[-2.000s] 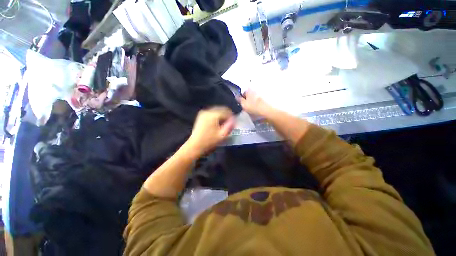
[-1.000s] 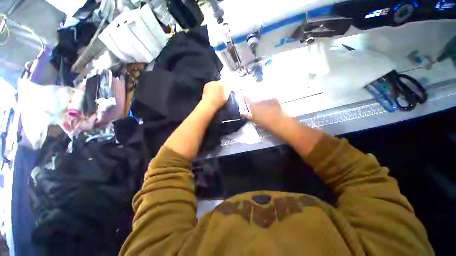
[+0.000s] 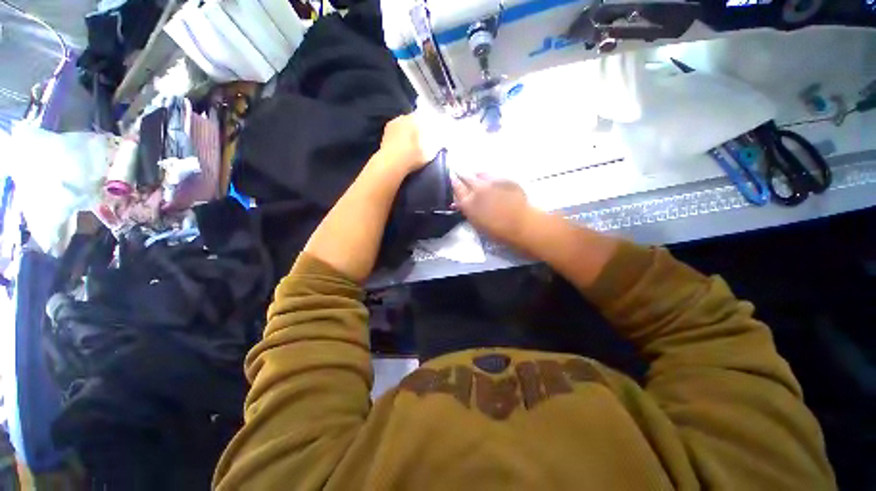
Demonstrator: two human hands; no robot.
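Observation:
A large black garment piece [image 3: 322, 144] lies left of and below the needle, its right edge running between my hands. My left hand [image 3: 408, 144] lies on the cloth just below the presser foot [image 3: 461, 107] and holds it; its fingertips are washed out by the lamp. My right hand [image 3: 488, 203] pinches the seam edge [image 3: 445, 182] nearer the table front. A pale cloth or paper piece [image 3: 455, 245] lies below my right hand. The white sewing machine [image 3: 538, 34] stands behind.
Black-handled scissors [image 3: 799, 165] and a slim blue tool [image 3: 744, 177] lie at right, beside a large white sheet [image 3: 701, 110]. A ruler scale [image 3: 663, 208] runs along the front edge. A black garment pile [image 3: 144, 336] and scraps with a pink-white spool [image 3: 122, 168] lie at left.
My left hand has moved up from the front edge onto the cloth near the needle. My right hand still grips the edge, now slightly lower. The view has shifted, and the garment is spread flatter.

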